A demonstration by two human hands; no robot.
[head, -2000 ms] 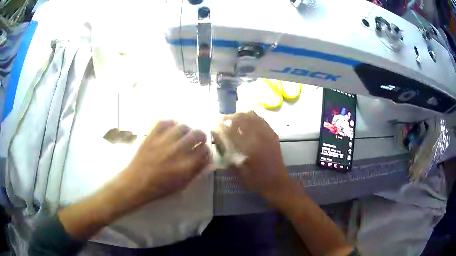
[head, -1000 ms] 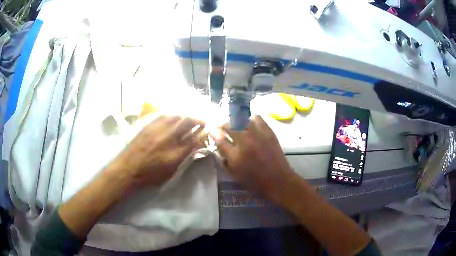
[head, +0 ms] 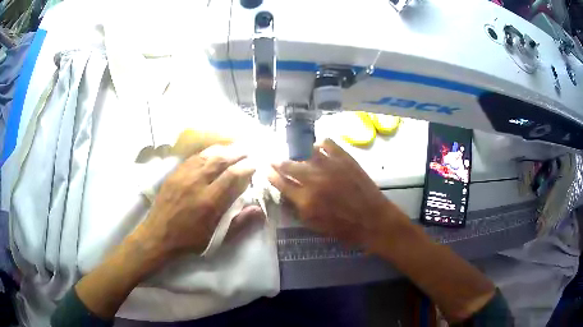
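A large pale cloth (head: 211, 281) lies on the table under the machine head (head: 383, 83) and hangs over the front edge. My left hand (head: 195, 191) holds the cloth just left of the needle area, fingers bent. My right hand (head: 326, 188) pinches the cloth edge just below the grey attachment (head: 300, 136). A narrow cream strip (head: 222, 228) curls out between my hands, with a fold of cloth beside it. Needle and presser foot are lost in the lamp's glare and behind my fingers.
Yellow scissor handles (head: 361, 128) lie behind the needle area. A lit smartphone (head: 447, 175) stands to their right. Cream strands (head: 557, 191) lie at the table's right end, above piled pale cloth (head: 537, 274). Folded pale cloth (head: 61, 172) lies at left. A ruler (head: 358, 243) runs along the front edge.
The narrow cream strip now shows curling up between my hands. My left hand's fingers have shifted slightly on the cloth. The whole view has also shifted a little.
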